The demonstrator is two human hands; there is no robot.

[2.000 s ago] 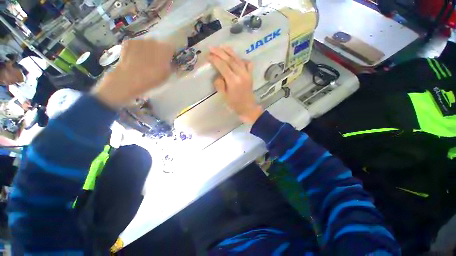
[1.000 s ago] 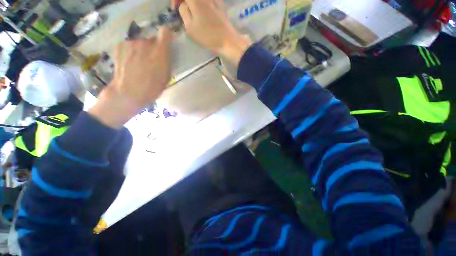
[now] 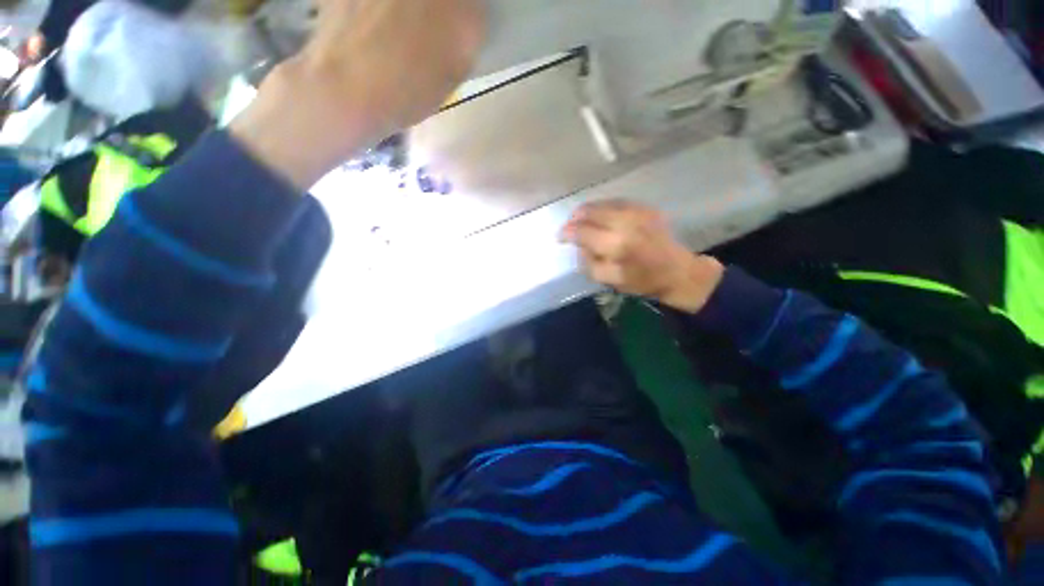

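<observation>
The white sewing machine [image 3: 675,34] is at the top, its head partly cut off by the frame edge. Its flat bed meets the white tabletop [image 3: 401,298]. My left hand [image 3: 384,74] is blurred at the top edge, over the left end of the machine, and hides the needle area; its fingertips cannot be made out. My right hand [image 3: 630,246] is over the front edge of the machine bed, fingers curled with the tips together. No thread or small part can be made out between them.
Black scissor handles [image 3: 836,97] rest at the right end of the bed. Black and neon garments [image 3: 916,246] are heaped at right; another black and neon piece [image 3: 109,183] is at left. A dark green strap [image 3: 675,401] hangs by the lap.
My right hand has come down from the machine head to the front of the bed. My left hand shows higher in the picture. The view has shifted down, cutting off more of the machine.
</observation>
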